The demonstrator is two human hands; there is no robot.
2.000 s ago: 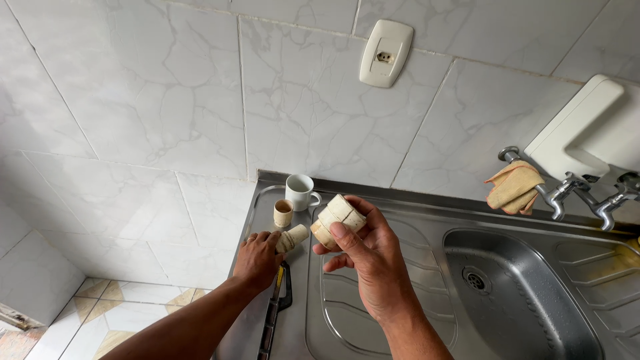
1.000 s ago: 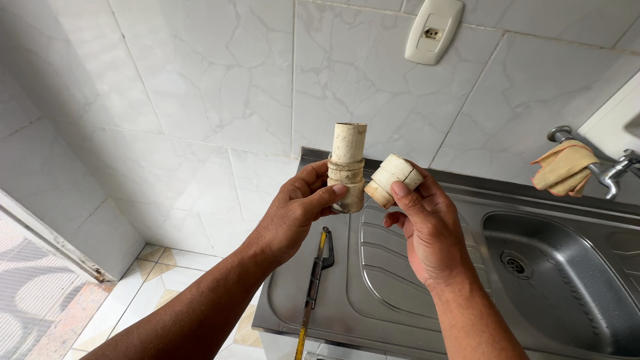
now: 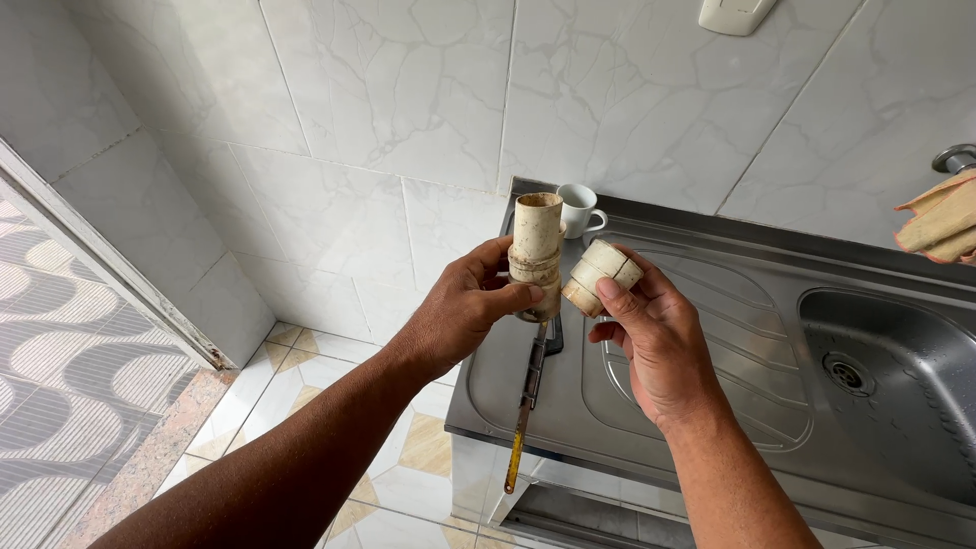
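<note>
My left hand (image 3: 480, 293) grips a dirty white plastic pipe fitting (image 3: 536, 229), upright with its open end up. In my right hand (image 3: 656, 328) is a shorter white plastic pipe fitting (image 3: 602, 274), tilted, with a dark line across its rim. The two fittings are close side by side over the steel counter. Below them a small hacksaw (image 3: 531, 374) with a yellow blade lies on the counter, its blade reaching past the front edge. Behind the left fitting stands a white mug (image 3: 578, 207); part of another small round piece shows beside it, mostly hidden.
The stainless steel sink bowl (image 3: 892, 381) with its drain is at the right of the ribbed drainboard (image 3: 732, 343). A tan cloth (image 3: 942, 217) hangs by the tap at the right edge. A tiled wall (image 3: 396, 91) runs behind, and a doorway threshold (image 3: 168, 442) lies at left.
My left hand, low at the counter on a fitting two seconds ago, has lifted that fitting beside the one in my right hand. The view has shifted left.
</note>
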